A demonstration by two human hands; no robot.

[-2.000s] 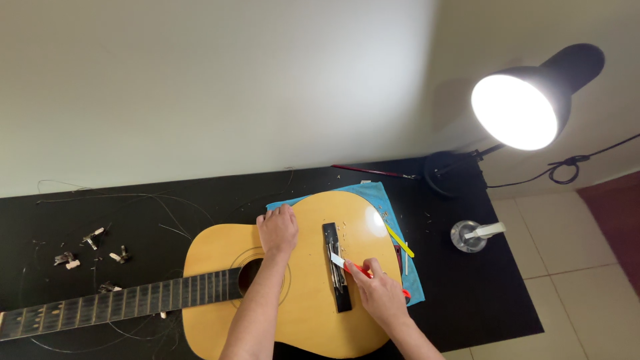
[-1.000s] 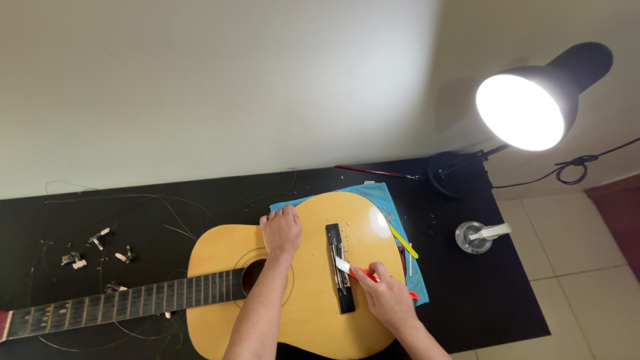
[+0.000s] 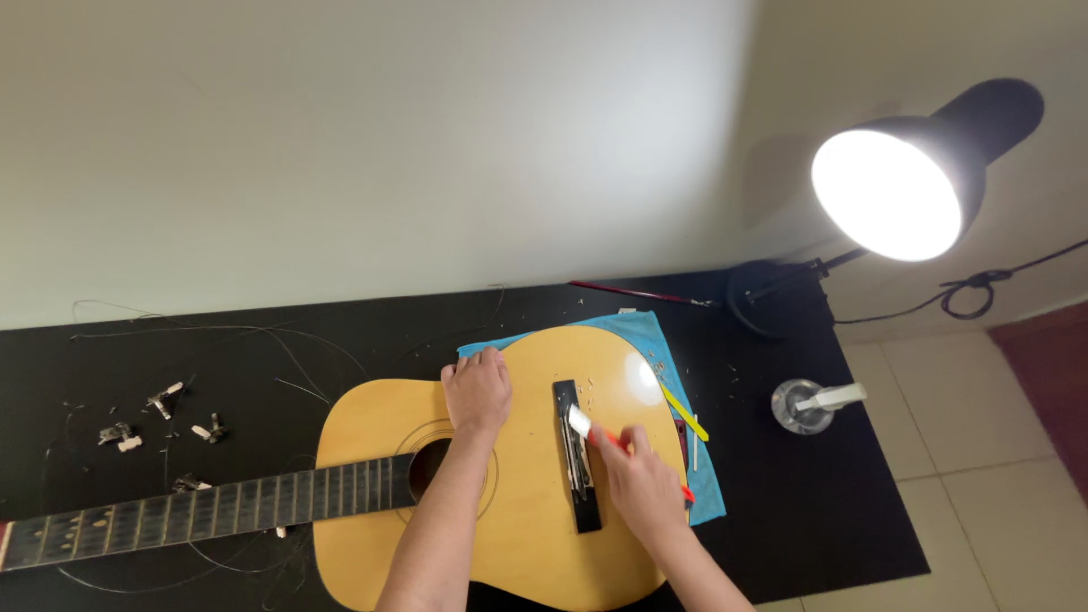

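Observation:
An acoustic guitar (image 3: pixel 527 476) with a pale yellow top lies face up, its neck pointing left, without strings over the fretboard (image 3: pixel 255 501). My left hand (image 3: pixel 478 389) rests on the upper part of the body, between the sound hole and the bridge. My right hand (image 3: pixel 637 476) grips a red-handled tool with a wide pale blade (image 3: pixel 580 421), whose tip is at the black bridge (image 3: pixel 588 510). Small light chips lie beside the bridge. A blue cloth (image 3: pixel 707 501) is spread under the guitar body.
A lit desk lamp (image 3: pixel 888 194) stands at the back right of the black table (image 3: pixel 816 510). Near the right edge is a clear spray bottle (image 3: pixel 799 408). Tuning machines (image 3: pixel 166 399) and loose strings lie at left. A yellow tool (image 3: pixel 685 412) and a dark red stick (image 3: pixel 637 292) lie nearby.
The tool's blade, held in my right hand, has shifted a little up along the bridge since one second ago. My left hand stays in the same place on the guitar.

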